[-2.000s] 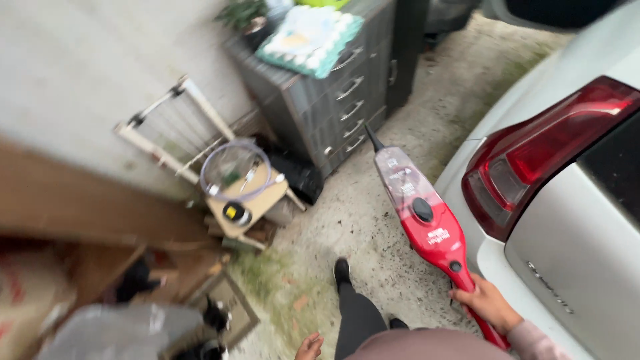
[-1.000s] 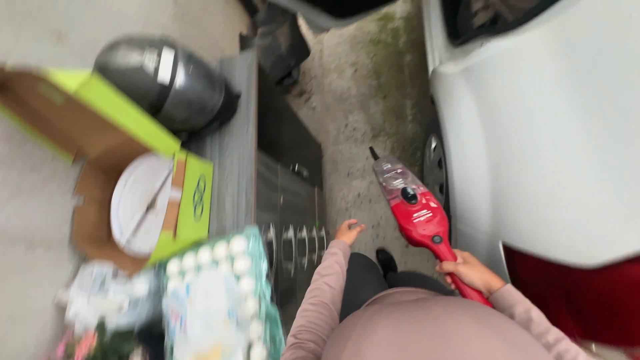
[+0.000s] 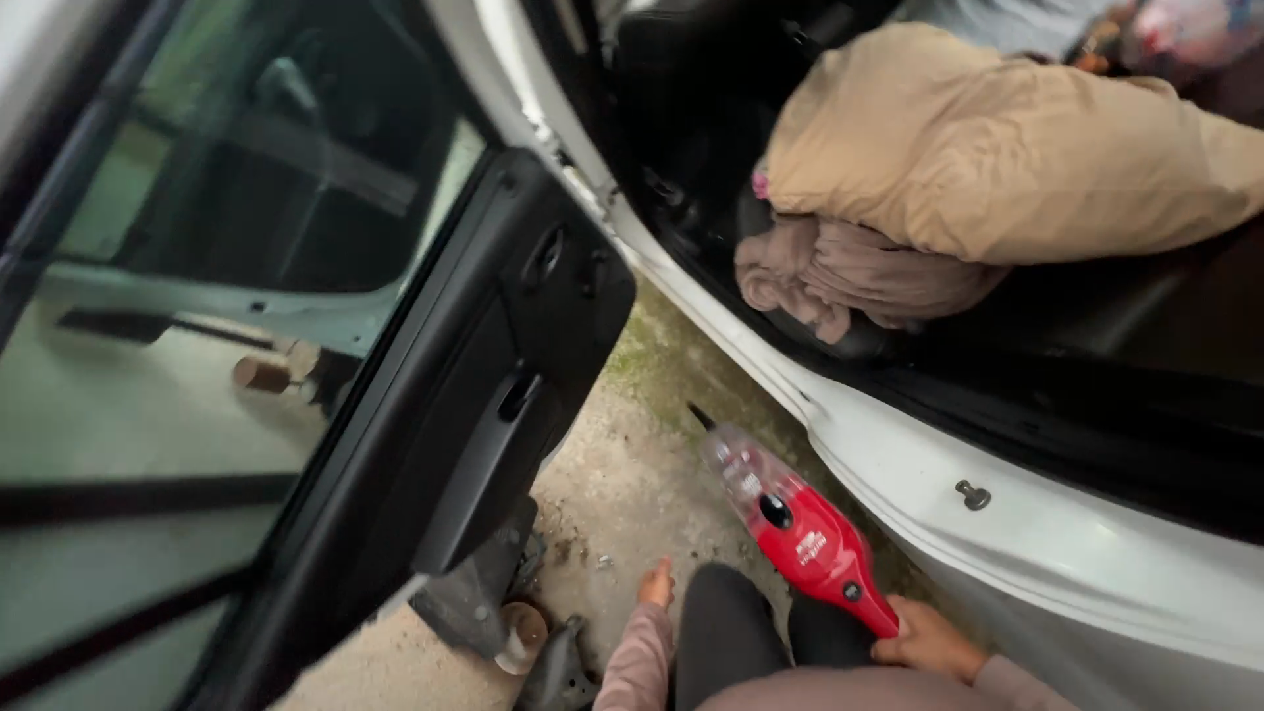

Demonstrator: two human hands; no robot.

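My right hand [image 3: 926, 637] grips the handle of a red handheld vacuum cleaner [image 3: 815, 538]. Its clear dust chamber and narrow black nozzle point up and left, over the concrete floor beside the car's sill. My left hand [image 3: 656, 585] is low in front of my legs, touching nothing, with a finger extended; how far its other fingers are curled is hard to see. Inside the open doorway of the white car, a tan cushion or stuffed cloth bundle [image 3: 1027, 148] lies on the seat, with a crumpled mauve cloth [image 3: 869, 272] against its lower edge.
An open car door [image 3: 504, 365] with a black inner panel and window stands at the left. The white door sill [image 3: 948, 464] with a metal striker [image 3: 973, 495] runs along the right. Dark plastic parts [image 3: 479, 588] lie on the concrete floor [image 3: 617, 484] below the door.
The view has moved from the cabinet and the car's rear to an open car doorway. The red vacuum stays in my right hand throughout.
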